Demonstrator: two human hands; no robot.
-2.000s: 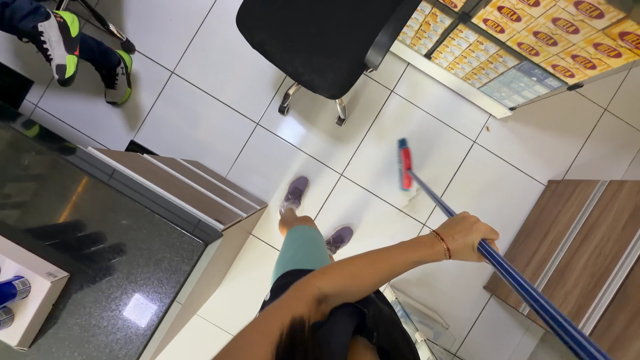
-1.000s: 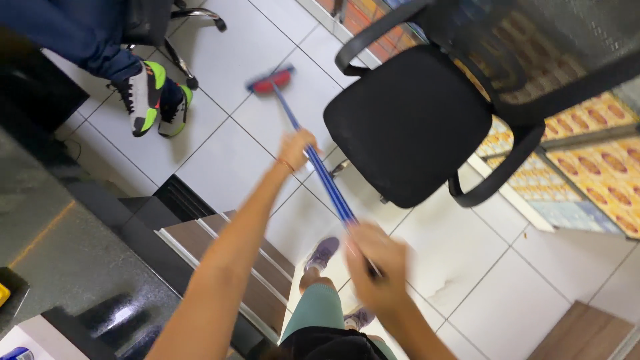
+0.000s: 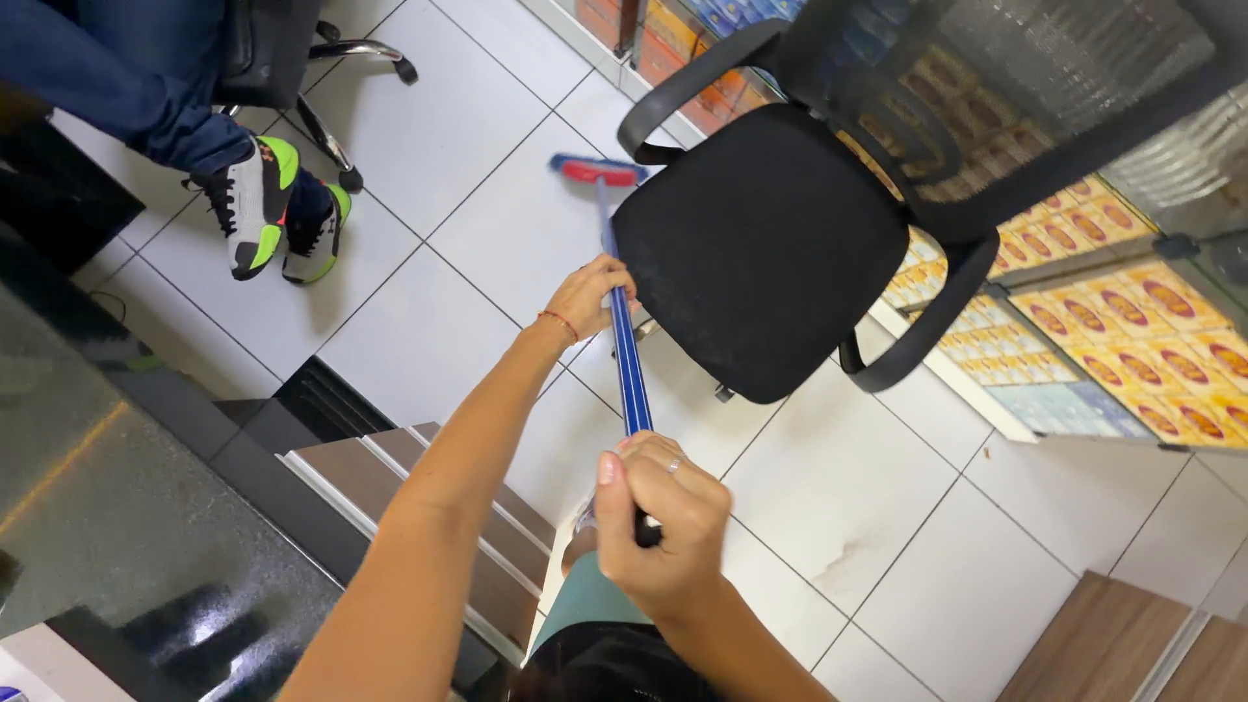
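A long blue striped broom handle [image 3: 631, 375] runs up the middle of the view. My left hand [image 3: 593, 295] wraps around its middle, a thin red bracelet on the wrist. Near the handle's top end my right hand [image 3: 666, 512] is closed on it, with a ring on one finger. At the far end the red and blue broom head [image 3: 598, 172] rests on the white tiled floor, just left of the black office chair's seat [image 3: 765, 249]. The bristles' underside is hidden.
Another person's sneakers [image 3: 261, 210] are at the upper left, beside a second chair's wheeled base [image 3: 330, 146]. A dark stone counter [image 3: 166, 526] fills the lower left, over wooden drawers [image 3: 390, 468]. Glass shelving with yellow boxes [image 3: 1131, 322] lies right; a wooden cabinet [image 3: 1092, 634] stands lower right.
Two seconds ago only one hand showed on the handle; now both hold it. Since one second ago, the broom head has moved closer to the black chair. The view has shifted.
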